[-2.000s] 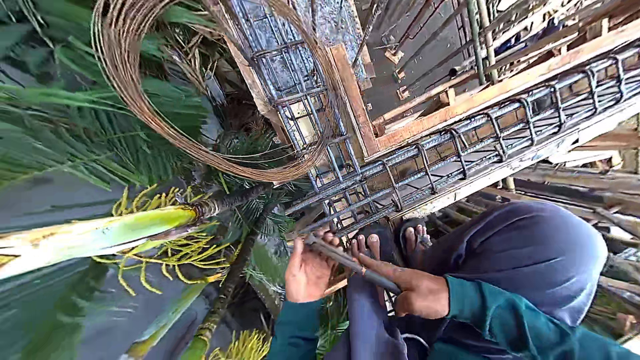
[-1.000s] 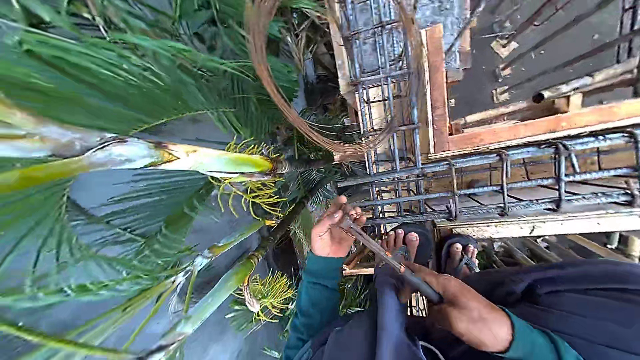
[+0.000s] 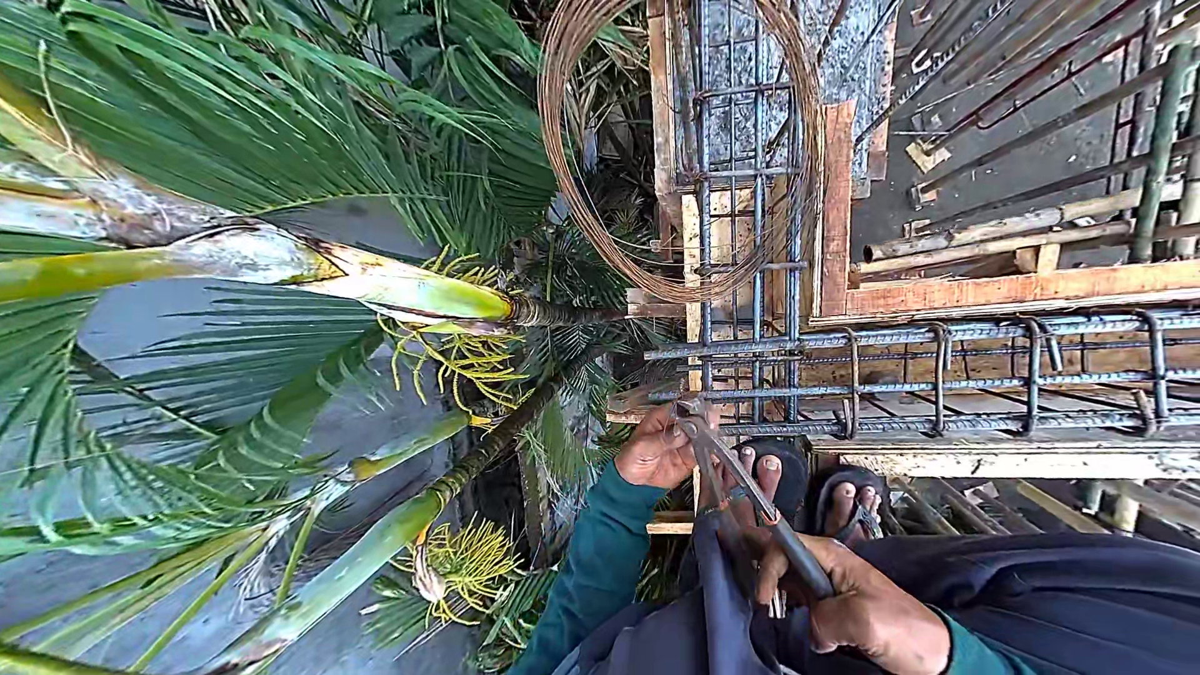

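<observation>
My right hand (image 3: pixel 844 595) is closed around the dark handles of long-handled end-cutting nippers (image 3: pixel 745 483), whose metal jaws point up and left. At those jaws is my left hand (image 3: pixel 653 450), fingers bent, near the lower left corner of the rebar cage (image 3: pixel 895 384). Whether the left fingers pinch a thin wire or touch the jaws is too blurred to tell. A large coil of rusty tie wire (image 3: pixel 572 178) lies across the upright part of the cage, above my hands. Square stirrups ring the horizontal bars to the right.
Orange-brown formwork boards (image 3: pixel 1012 292) edge the cage. My sandalled feet (image 3: pixel 844 506) stand below the beam, beside a pale plank (image 3: pixel 1012 464). A palm trunk (image 3: pixel 412 291) with fronds reaches in from the left. Bamboo poles (image 3: pixel 1003 248) lie at the upper right, above a grey floor.
The nippers' handles have spread apart in my right hand, where they looked close together before. My left hand stays near the jaws. The view has turned and shifted.
</observation>
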